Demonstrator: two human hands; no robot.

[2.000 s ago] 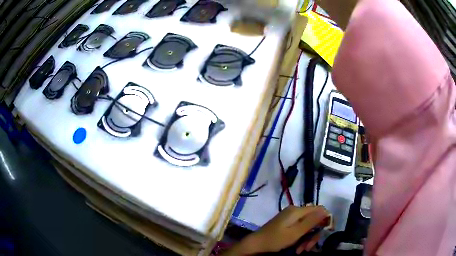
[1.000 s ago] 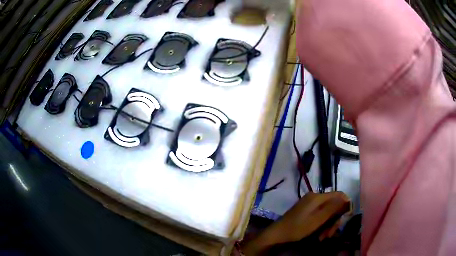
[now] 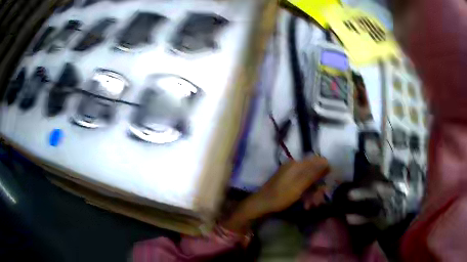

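My left hand [image 3: 287, 184] is blurred at the bottom centre, its fingers pointing right towards the fixture. Its fingertips are bent together; blur hides whether anything is between them. The fixture [image 3: 376, 199], a blurred dark and silver shape, lies just right of my fingers. Black units with silver arcs, one of them here [image 3: 161, 110], lie in rows on the white foam tray [image 3: 128, 171] at the left. My right hand is not in view; only a pink sleeve [image 3: 443, 138] shows at the right edge.
Beyond my left hand are a handheld meter [image 3: 333, 84], a thick black cable [image 3: 299, 87] and thin red and black leads. A yellow printed sheet [image 3: 361, 30] lies behind the meter. Another foam tray [image 3: 384, 110] with pockets and dark units stands right. The stacked tray's brown edge [image 3: 233, 117] borders the bench.
The right sleeve has moved from across the meter to the right edge, uncovering the meter, fixture and right tray. The view has shifted, and the stacked tray sits further left and up.
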